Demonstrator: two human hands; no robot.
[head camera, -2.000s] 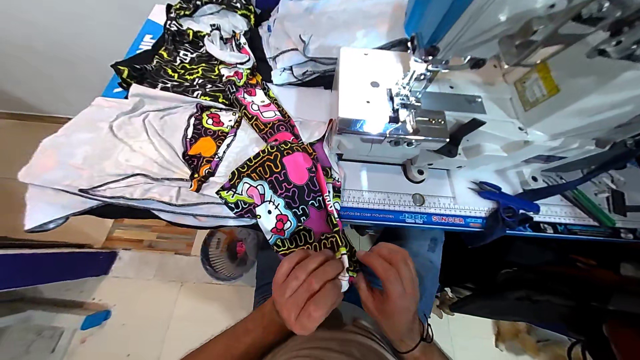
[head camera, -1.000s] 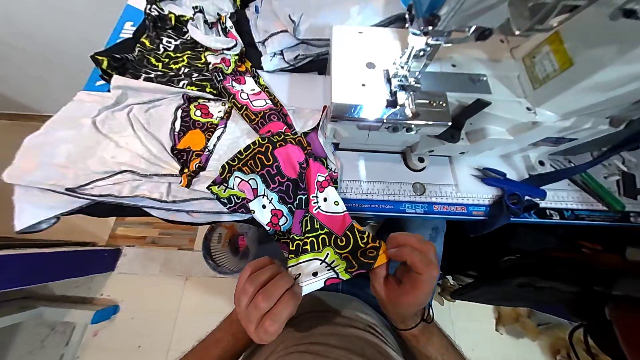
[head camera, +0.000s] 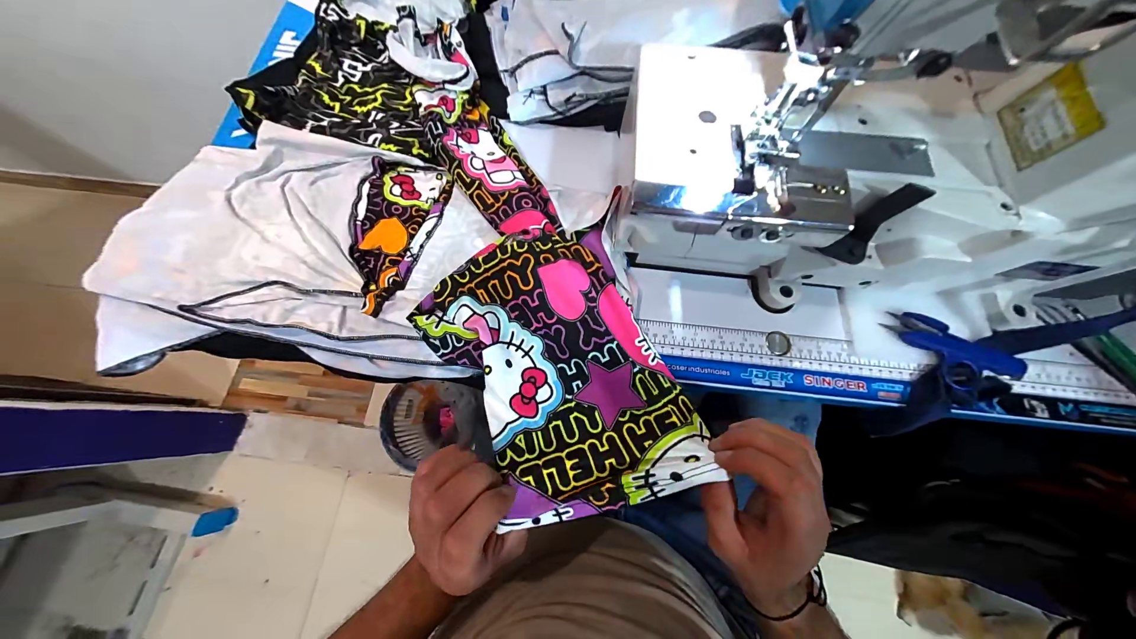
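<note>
A black stretch fabric piece with a bright cartoon-cat print (head camera: 577, 382) spreads between my two hands, its far end lying on the table edge. My left hand (head camera: 463, 519) pinches its near left corner. Its near right corner is held by my right hand (head camera: 768, 506), thumb below and fingers above. A narrow printed strip (head camera: 488, 160) runs from the piece's far end up toward a black garment with yellow-green print (head camera: 355, 98). Left of the strip, a small printed panel (head camera: 397, 226) lies on white fabric (head camera: 231, 222).
An industrial sewing machine (head camera: 710, 133) stands beyond my hands. Along the table's front edge runs a ruler strip (head camera: 870, 364); blue thread snips (head camera: 958, 346) rest at the right. More white fabric (head camera: 568, 62) lies behind. Below the edge is a plastic basket (head camera: 426, 422).
The printed piece was bunched lengthwise between my hands two seconds ago; now it is spread flat and wide. My hands have moved apart.
</note>
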